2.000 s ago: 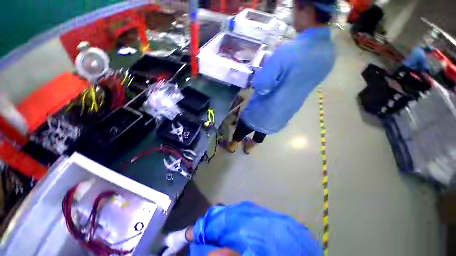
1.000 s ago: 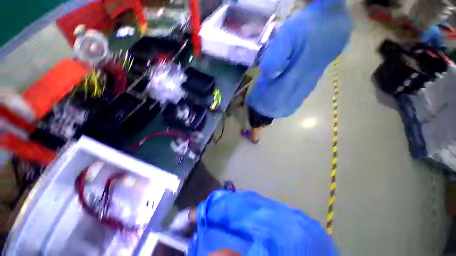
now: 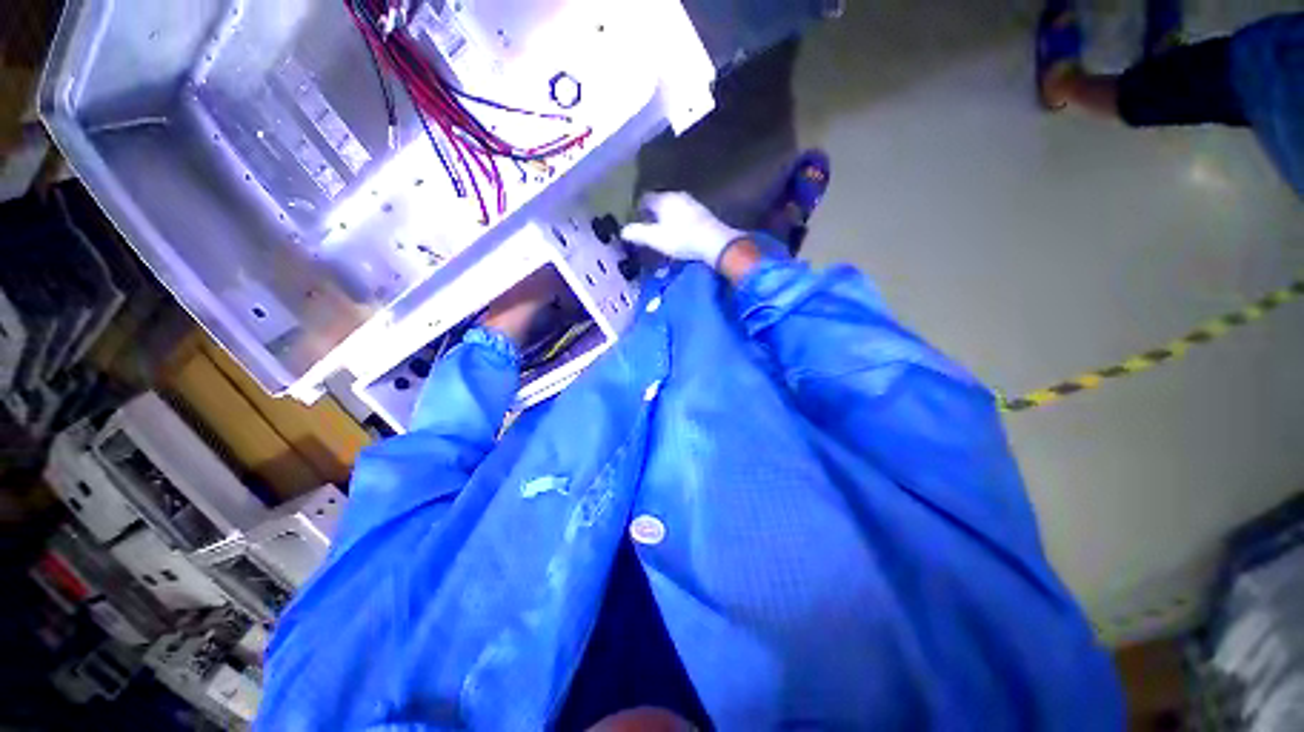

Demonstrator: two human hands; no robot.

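Observation:
The white side compartment [image 3: 568, 243] is an open rectangular box on the near edge of the pale cabinet [image 3: 272, 107]. My left hand [image 3: 522, 309], bare, reaches into it; its fingers are partly hidden, so its hold cannot be told. Yellow and dark wires [image 3: 561, 345] lie beside it inside the box. My right hand [image 3: 684, 229], in a white glove, is outside the holed end plate, with its fingertips at a black knob [image 3: 605, 228]. Whether it grips the knob cannot be told. A second black knob [image 3: 629, 268] is just below.
Red and black wires [image 3: 443, 107] lie in the cabinet near a dark ring [image 3: 565, 92]. More white metal boxes [image 3: 172, 443] stand at the lower left. Another person's leg [image 3: 1173, 83] is at upper right. Yellow-black tape [image 3: 1144, 360] crosses the grey floor.
The view has swung down from the bench to the cabinet's near side and my smock. My left hand now shows inside the compartment, and my gloved right hand shows fully at its end plate.

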